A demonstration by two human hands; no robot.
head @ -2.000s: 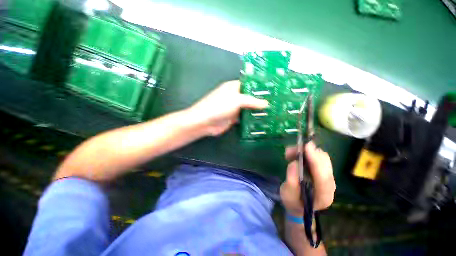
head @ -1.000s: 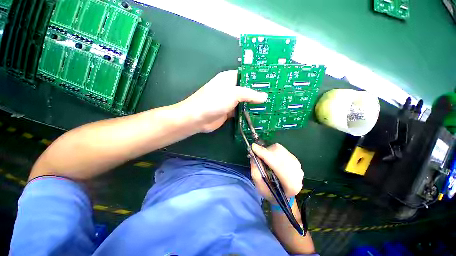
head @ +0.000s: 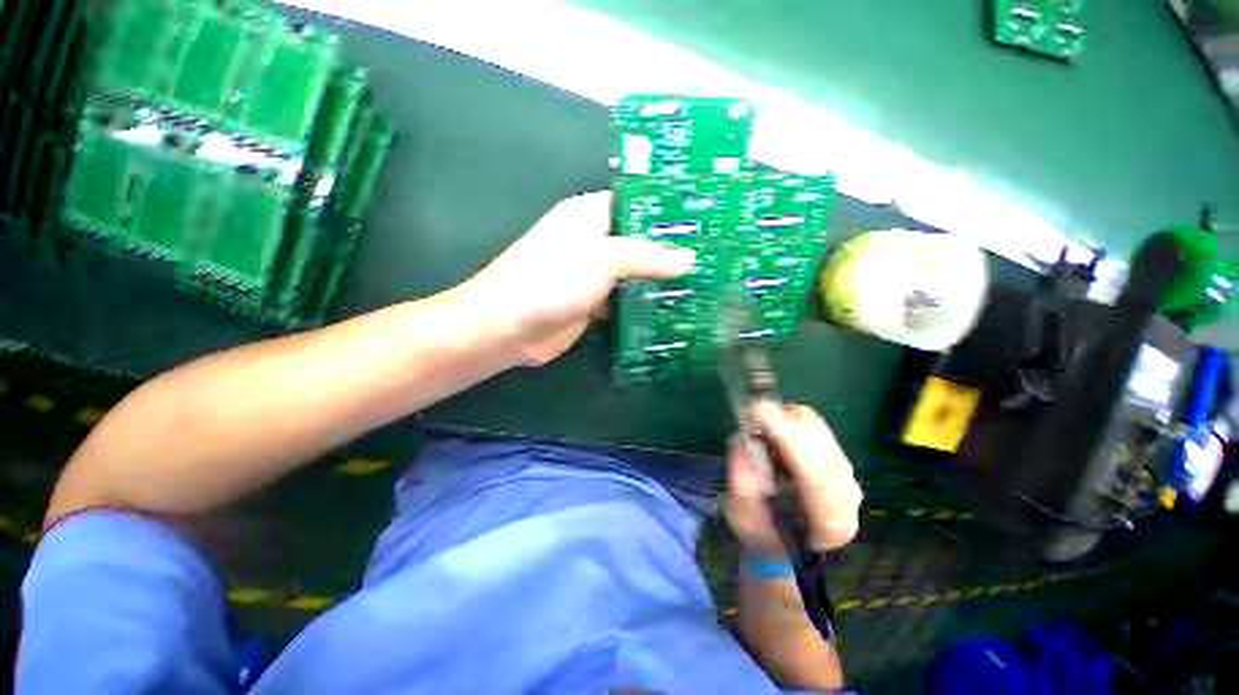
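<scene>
My left hand (head: 550, 278) grips a green PCB panel (head: 788, 224) by its left edge, thumb on top. The panel has several short white connector strips. Another green board (head: 684, 125) shows beyond its far edge; whether my hand holds it too is unclear. My right hand (head: 795, 475) holds dark tweezers (head: 756, 394), blurred, with the tips over or near the panel's lower middle; I cannot tell if they touch it or hold a part. A round cream-yellow tub (head: 849, 283) with silvery contents stands just right of the panel.
Stacked PCB panels (head: 204, 204) lie at the left on the dark green bench (head: 469, 136). At the right are a yellow sponge tray (head: 940, 414), a black box with a white label (head: 1155, 369) and a green reel (head: 1179, 272). A small green board (head: 1038, 25) lies on the brighter strip at the top.
The tweezers went from over the panel's right side to its lower left, then back rightward to its lower middle. The left hand keeps its grip. The whole view has shifted slightly.
</scene>
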